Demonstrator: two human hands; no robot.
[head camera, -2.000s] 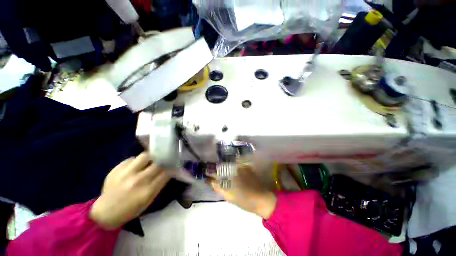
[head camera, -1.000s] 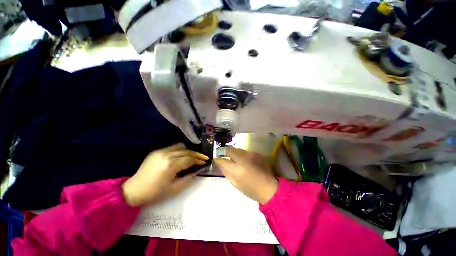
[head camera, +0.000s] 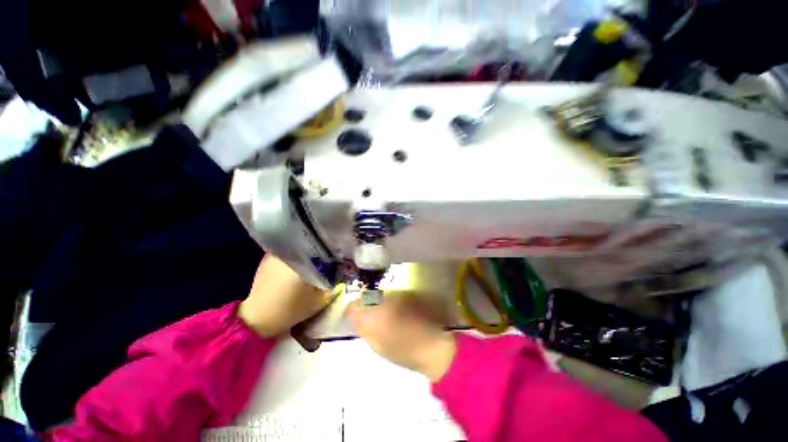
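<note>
The white sewing machine head (head camera: 518, 216) spans the middle, its red lettering blurred. The ridged tension dial (head camera: 371, 257) is on its front. My left hand (head camera: 285, 298) is at the left end of the head, its fingers partly hidden behind the machine's end cover. My right hand (head camera: 399, 326) is blurred, with its fingertips just below the dial at the needle area. The fingertips of both hands are close together. What either hand holds cannot be made out. Dark cloth (head camera: 147, 250) lies in a heap left of my left hand.
Yellow-handled snips (head camera: 475, 302) and a green loop (head camera: 521, 293) lie right of my right hand. A black tray (head camera: 609, 337) with shiny parts is further right. The white table (head camera: 328, 388) is in front. A curved white band (head camera: 268, 108) sits atop the head's left end.
The view has shifted, so the machine appears lower than one second ago. My left hand has moved in behind the head's left end. My right hand stays near the needle area.
</note>
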